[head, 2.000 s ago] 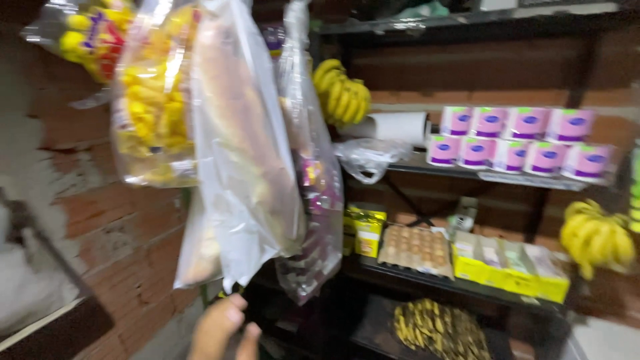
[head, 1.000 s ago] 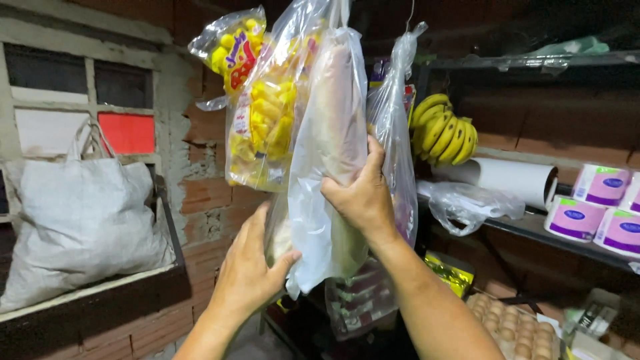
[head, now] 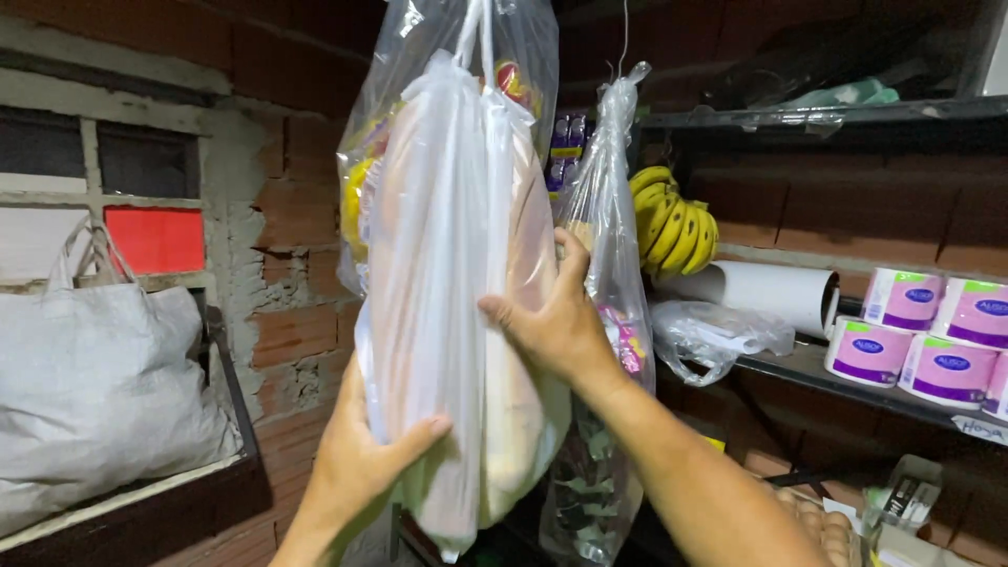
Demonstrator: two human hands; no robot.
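A translucent white plastic bag (head: pixel 429 299) with long pale, bread-like pieces inside hangs by its stretched handles in the middle of the view. My left hand (head: pixel 378 449) cups its lower left side, thumb across the front. On its right side my right hand (head: pixel 551 315) grips the plastic, thumb in front and fingers partly hidden. Behind it hangs a clear bag (head: pixel 358 197) with yellow packets. To the right, a knotted clear bag (head: pixel 606 213) hangs from a wire, with colourful packets low inside.
Bananas (head: pixel 673 224) hang beside a shelf (head: pixel 803 366) bearing a white roll (head: pixel 768 295), a crumpled clear bag (head: pixel 717 335) and wrapped toilet paper rolls (head: pixel 917 354). Eggs (head: pixel 819 524) sit lower right. At left, a grey woven bag (head: pixel 102 386) stands on a ledge by the window.
Two seconds ago only one hand showed, below the bags; now both hold the white bag. Since one second ago, the white bag has turned, showing its wider side. The view has shifted.
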